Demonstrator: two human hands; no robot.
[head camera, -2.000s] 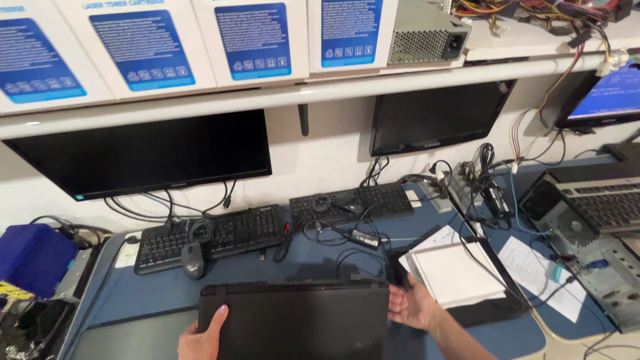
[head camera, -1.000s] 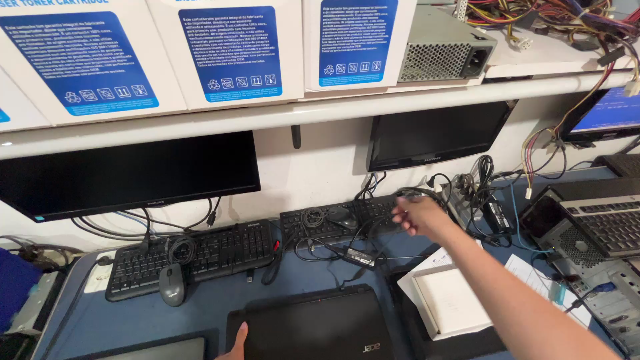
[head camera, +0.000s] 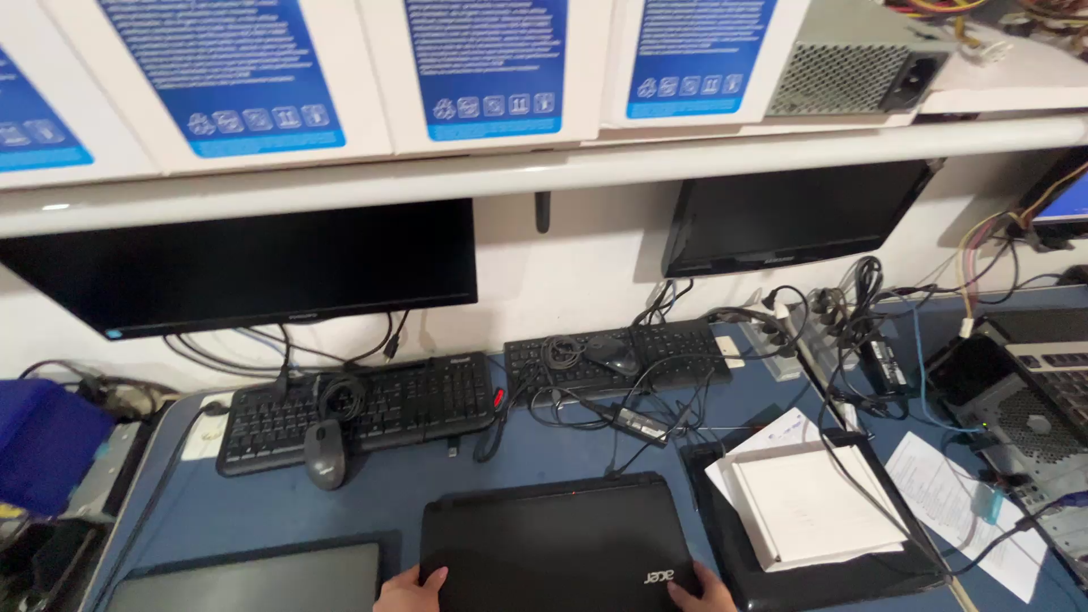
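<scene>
A closed black Acer laptop (head camera: 552, 544) lies on the blue desk at the bottom middle, a thin cable at its rear edge. My left hand (head camera: 412, 589) holds its left side, thumb on the lid. At the lid's right corner, beside the logo, my right hand (head camera: 701, 591) grips the other side, thumb on top. Behind the laptop lies a black power adapter (head camera: 639, 423) among tangled cables. To the left is another closed laptop (head camera: 255, 582), partly cut off by the frame.
Two keyboards (head camera: 280, 421) with mice (head camera: 325, 455) lie below two dark monitors (head camera: 255, 268). A white box (head camera: 816, 506) sits on a black device (head camera: 765, 586) at right. Power strips (head camera: 769, 340) and an opened computer case (head camera: 1033, 425) stand farther right. Toner boxes (head camera: 365, 85) fill the shelf.
My right hand has come back from the cables near the right keyboard to the laptop's right side. My left hand remains at the laptop's left side.
</scene>
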